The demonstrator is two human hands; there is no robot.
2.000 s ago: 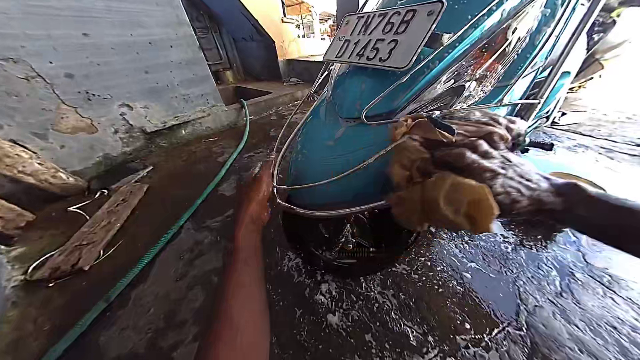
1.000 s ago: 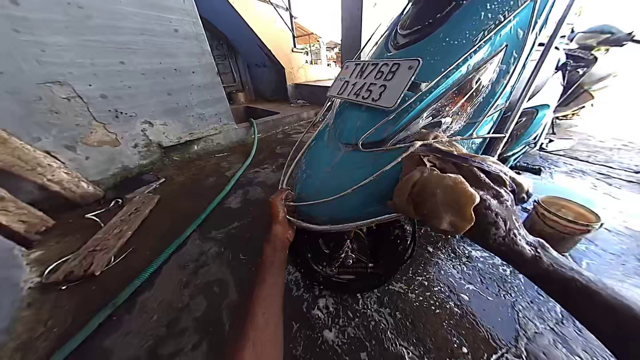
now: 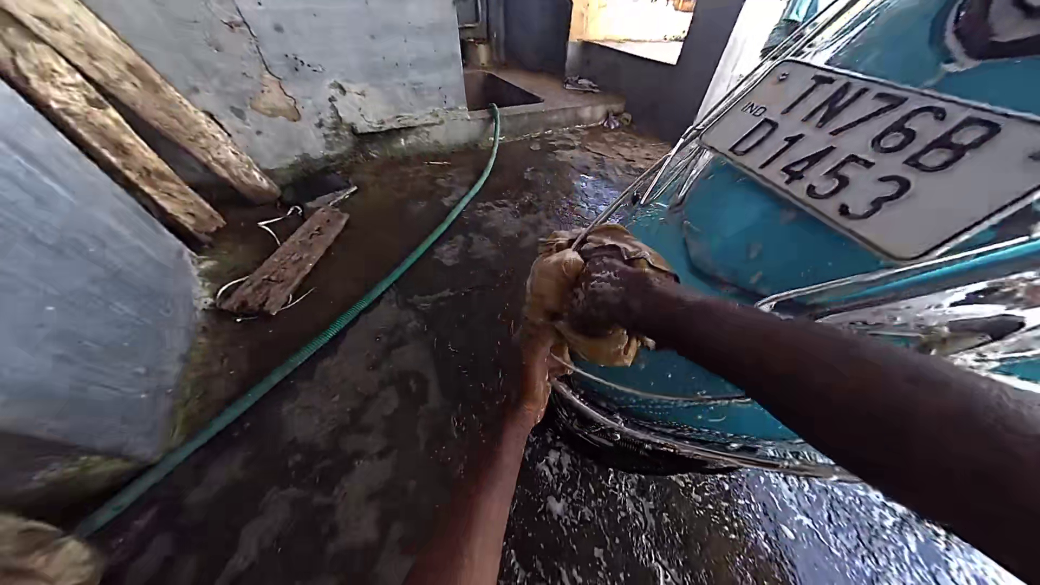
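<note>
The teal front of a scooter (image 3: 723, 219), with thin metal guard rods around it and a licence plate (image 3: 877, 154), fills the right side. My right hand (image 3: 605, 296) is pressed around a wet tan cloth (image 3: 552, 284) at the left edge of the front panel, over a metal rod. Just below the cloth, my left hand (image 3: 538, 378) is at the lower left corner of the guard; its fingers are largely hidden by the cloth, so its grip does not show. Part of the dark front wheel (image 3: 634, 447) lies below the panel.
A green hose (image 3: 325, 337) runs across the wet floor to a dark basin (image 3: 500, 91) by the wall. Left of it lies a weathered wood piece (image 3: 288, 264), with two wooden beams (image 3: 146, 97) leaning behind. Soapy water (image 3: 617, 520) covers the ground at the lower right.
My right hand has moved with the cloth from the right side of the scooter's front to its left edge, beside my left hand. The view has turned left, and the bucket is out of sight.
</note>
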